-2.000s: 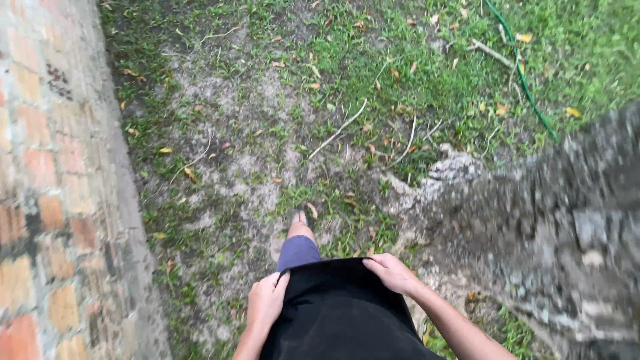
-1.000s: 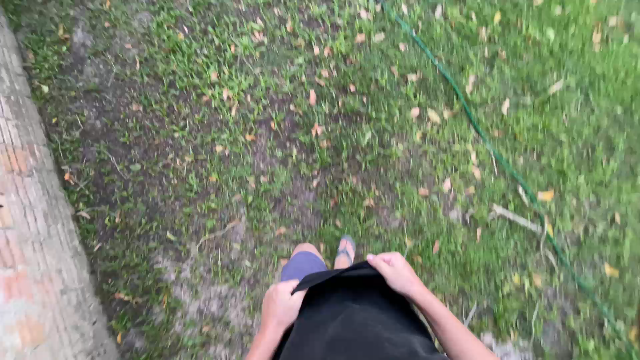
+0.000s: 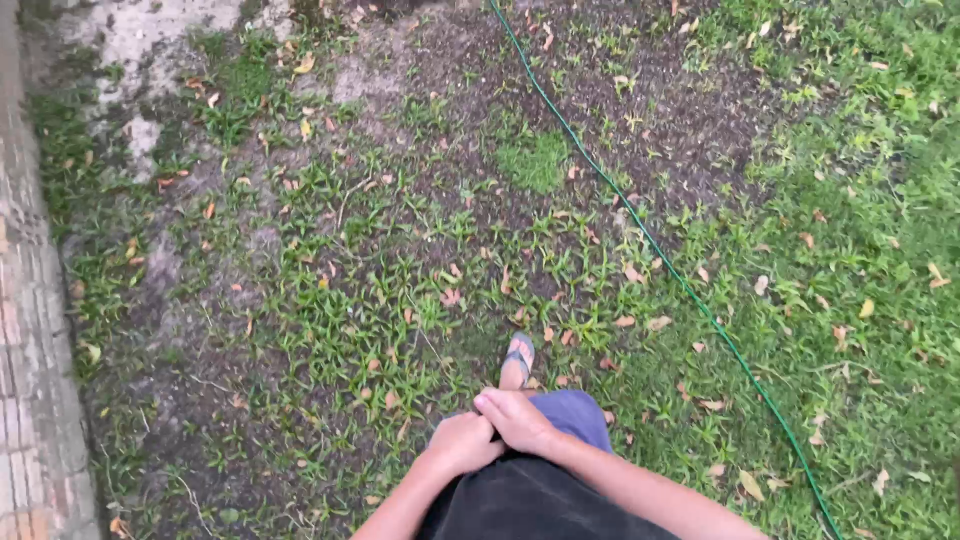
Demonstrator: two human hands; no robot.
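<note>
My left hand (image 3: 466,442) and my right hand (image 3: 516,421) meet at the front of my body, at the upper edge of the black shirt (image 3: 532,502). Both hands are closed, and a bit of dark cloth shows between them. The shirt's hem is bunched there, though the fingers' undersides are hidden. Beyond the hands, purple-blue shorts (image 3: 576,416) cover a leg, and one foot in a flip-flop (image 3: 519,354) stands on the grass.
A brick wall (image 3: 34,405) runs along the left edge. A thin green hose (image 3: 645,229) crosses the grass diagonally from top middle to lower right. Dry leaves and small twigs lie scattered, with bare soil (image 3: 367,75) at the upper left.
My hands, apart on the shirt's edge before, have come together. The view has moved along the ground; the tree base seen at the right two seconds ago is out of sight.
</note>
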